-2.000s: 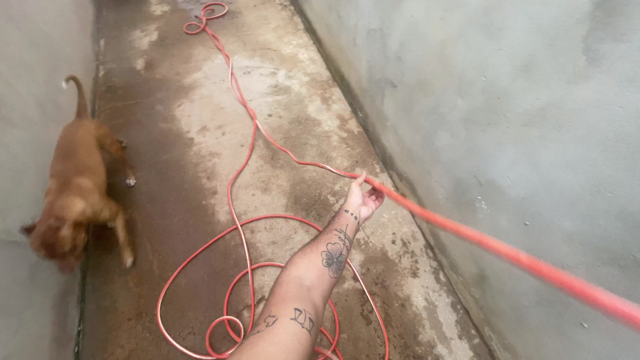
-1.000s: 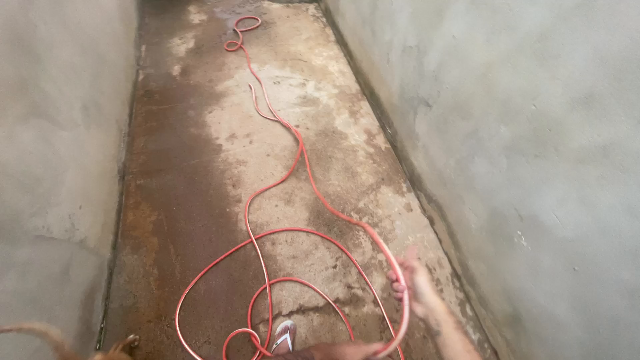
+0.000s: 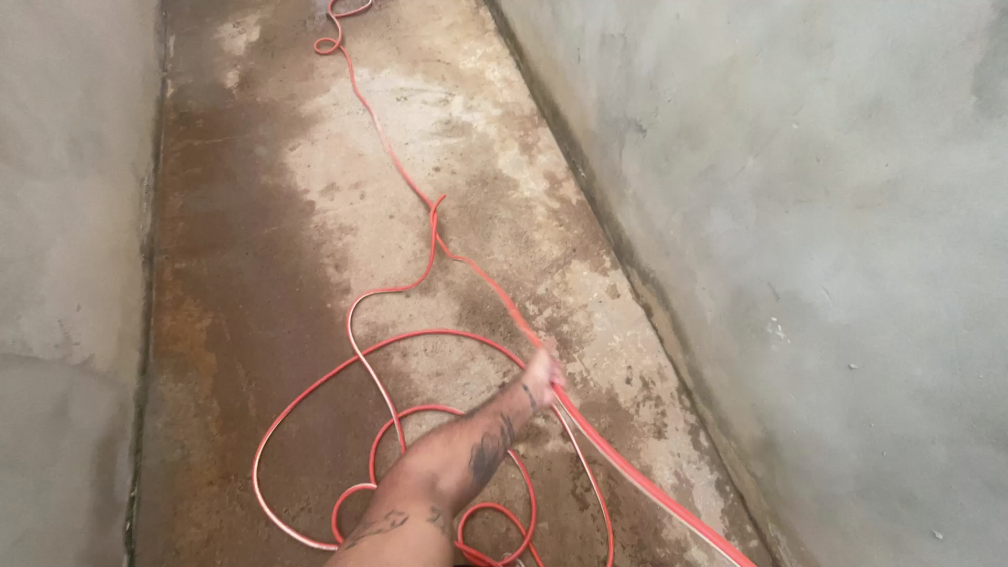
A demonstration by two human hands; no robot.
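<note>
My left hand (image 3: 543, 376), at the end of a tattooed forearm reaching in from the bottom, is closed around a red hose (image 3: 642, 480) with a pale stripe. From the hand the hose runs down to the lower right and out of view. The other way, it stretches up along the concrete floor, crosses a loose hose end near the middle and curls into small loops at the top. More of the hose lies in wide, overlapping coils below and left of my hand, partly behind the forearm. My right hand is out of view.
A grey plastered wall (image 3: 827, 236) rises along the right side and another wall (image 3: 71, 236) along the left. Between them runs a narrow concrete floor (image 3: 236, 331), stained and wet-looking in dark patches, mostly on the left.
The hose's loose end has moved down the floor, toward me. My left hand is again stretched out on the hose. The brown dog seen at the left earlier is out of view.
</note>
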